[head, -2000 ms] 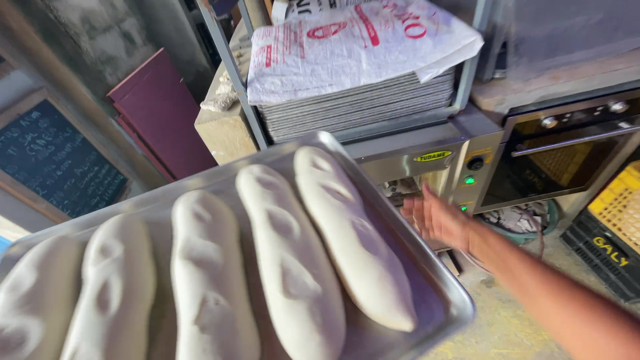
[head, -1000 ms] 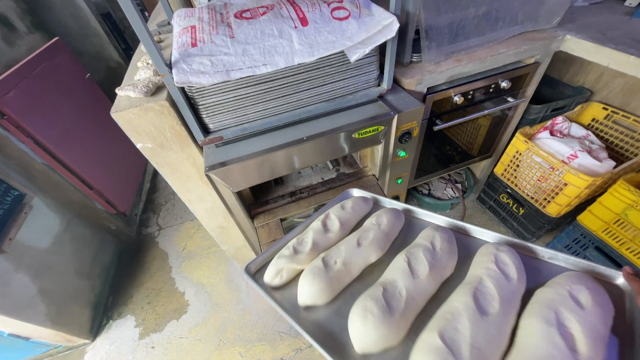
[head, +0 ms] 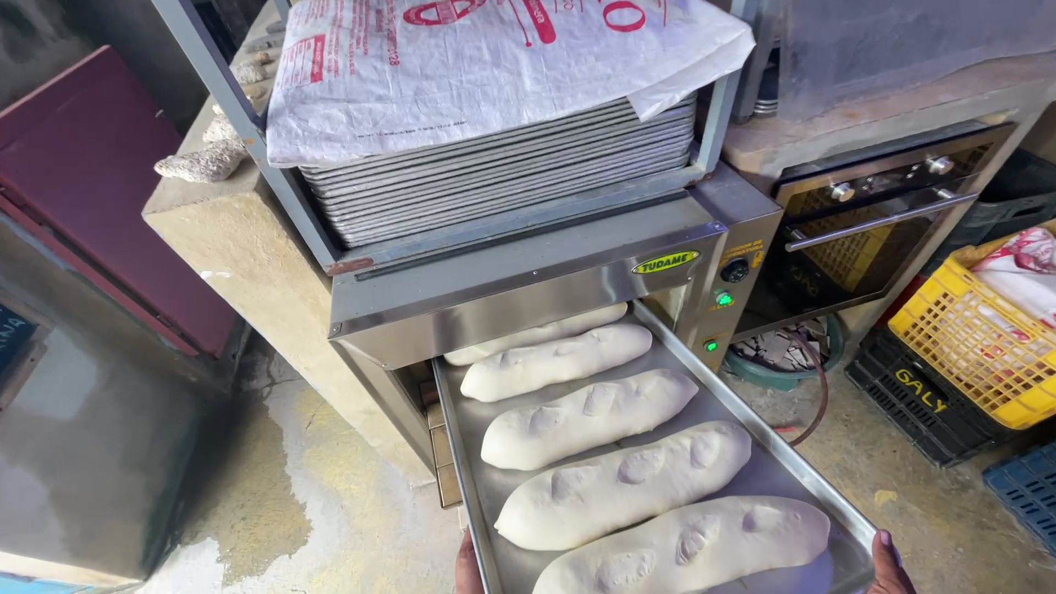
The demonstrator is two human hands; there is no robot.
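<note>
My left hand (head: pixel 469 564) and my right hand (head: pixel 889 564) hold a metal baking tray (head: pixel 763 437) by its near left and right edges; only parts of the fingers show at the bottom of the view. Several long pieces of raw dough (head: pixel 624 469) with dimpled tops lie crosswise on it. The tray's far end is inside the opening of a stainless steel oven (head: pixel 511 309), with the farthest dough piece partly under its front hood. Two green lights glow on the oven's control panel (head: pixel 726 272).
Above the oven, a metal rack (head: pixel 716 107) holds a stack of trays (head: pixel 511 173) under a printed white sack (head: pixel 495 74). A concrete ledge (head: pixel 239 239) stands left. Rightward are a built-in oven (head: pixel 874 223), a green basin (head: pixel 771 375), a yellow crate (head: pixel 949 322) on a black crate (head: pixel 924 404), and a blue crate (head: pixel 1027 495).
The tray has moved from in front of the oven to partly inside its opening. My right hand, earlier reaching at the oven front, is now on the tray's right edge.
</note>
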